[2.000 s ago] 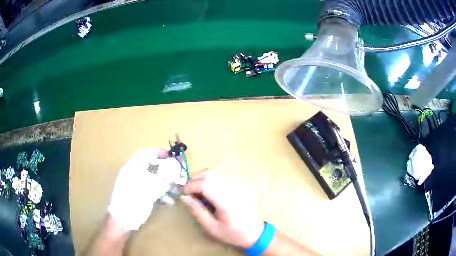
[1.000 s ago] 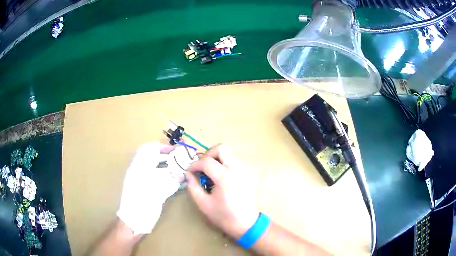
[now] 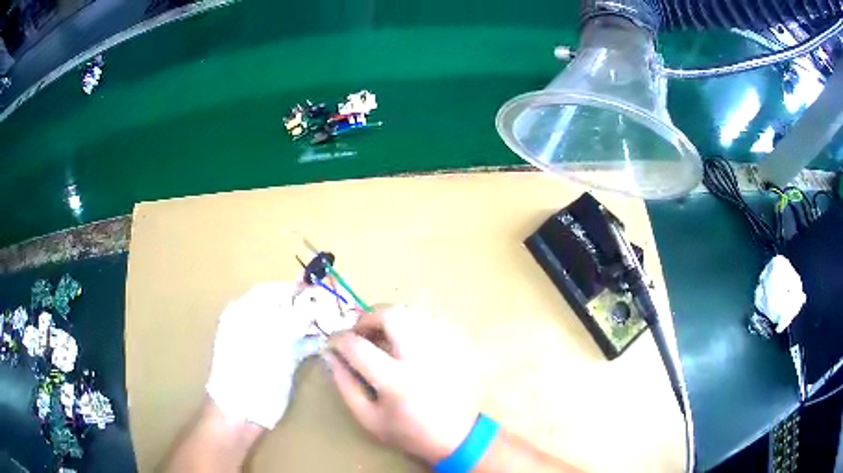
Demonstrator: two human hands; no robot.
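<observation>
My left hand (image 3: 257, 356), in a white glove, holds a wired board assembly (image 3: 323, 309) over the tan sheet. A black round part (image 3: 319, 267) with thin prongs sticks out above the glove, and blue and green lead wires (image 3: 348, 289) run from it towards my right hand. My bare right hand (image 3: 393, 379), with a bright blue wristband, has its fingertips closed on the near right side of the assembly. A dark piece shows between its fingers; what it is cannot be told. The fingers hide much of the assembly.
A black soldering iron stand (image 3: 587, 263) holds the iron (image 3: 654, 323) at the right of the tan sheet (image 3: 444, 222). A clear fume hood (image 3: 601, 139) hangs above. One assembly cluster (image 3: 333, 115) lies on the green belt (image 3: 434, 55). Waiting assemblies (image 3: 57, 356) are heaped at left.
The cluster on the belt has moved left. The black round part and wires have shifted and turned in my left hand. My right hand stays at the assembly, now slightly lower in view than one second ago.
</observation>
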